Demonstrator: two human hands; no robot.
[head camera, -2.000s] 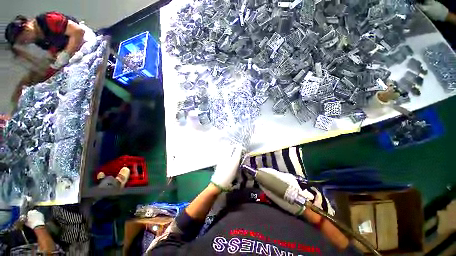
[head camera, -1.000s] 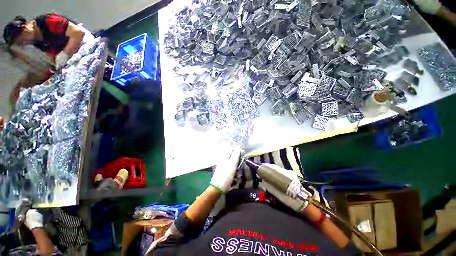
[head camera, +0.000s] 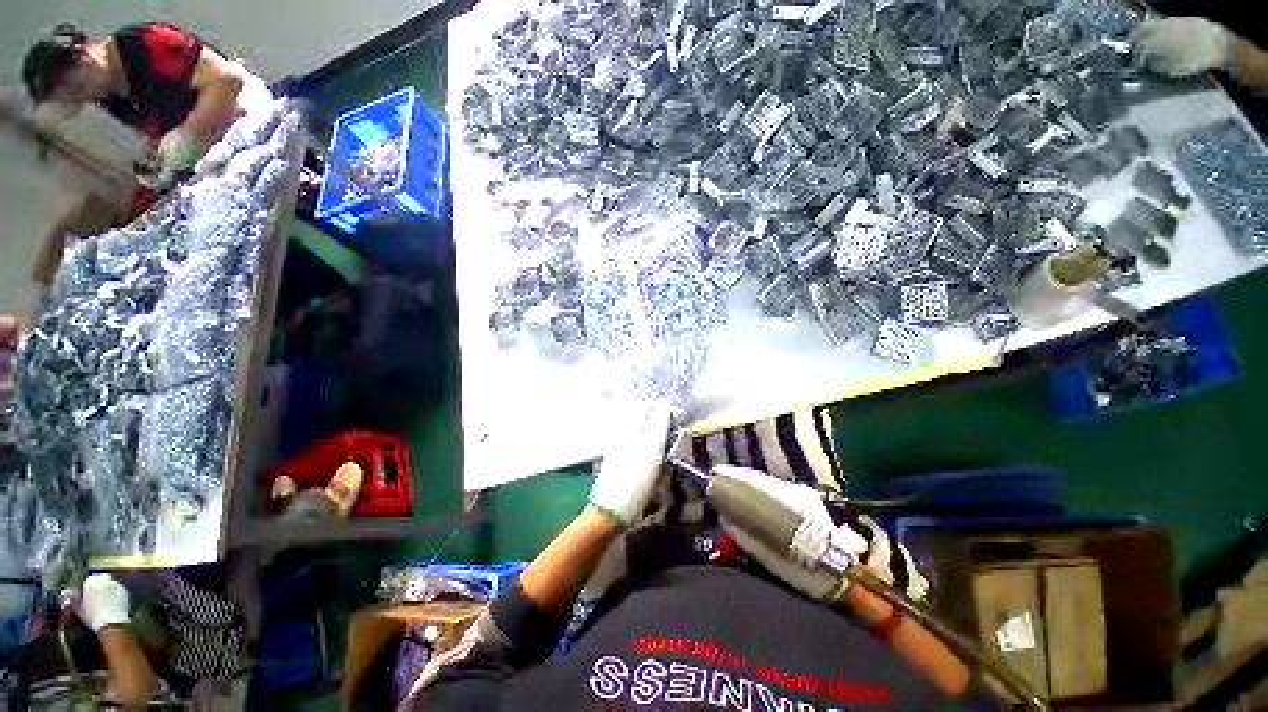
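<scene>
My left hand (head camera: 633, 466), in a white glove, is at the near edge of the white-topped table (head camera: 535, 431). Its fingers are close together; a tiny bright spot shows at the fingertips, too small to tell whether it is a held piece. My right hand (head camera: 800, 545), also gloved in white, is closed around a grey cylindrical hand tool (head camera: 758, 512). The tool's thin tip points up-left towards my left fingertips. Small bright pieces (head camera: 654, 299) lie just beyond my left hand. Dark-grey ribbed metal parts (head camera: 793, 132) are heaped across the table.
A tan roll or cup (head camera: 1071, 267) stands near the right table edge. Another person's gloved hand (head camera: 1182, 46) is over the far right corner. Blue crates (head camera: 442, 160) and a red crate (head camera: 394, 473) sit around. A person (head camera: 153, 84) works at the left table. Cardboard boxes (head camera: 1064, 626) are lower right.
Another person's gloved hand has come further in over the table at the top right. The tool's tip sits slightly lower and further from my left fingertips than a second ago.
</scene>
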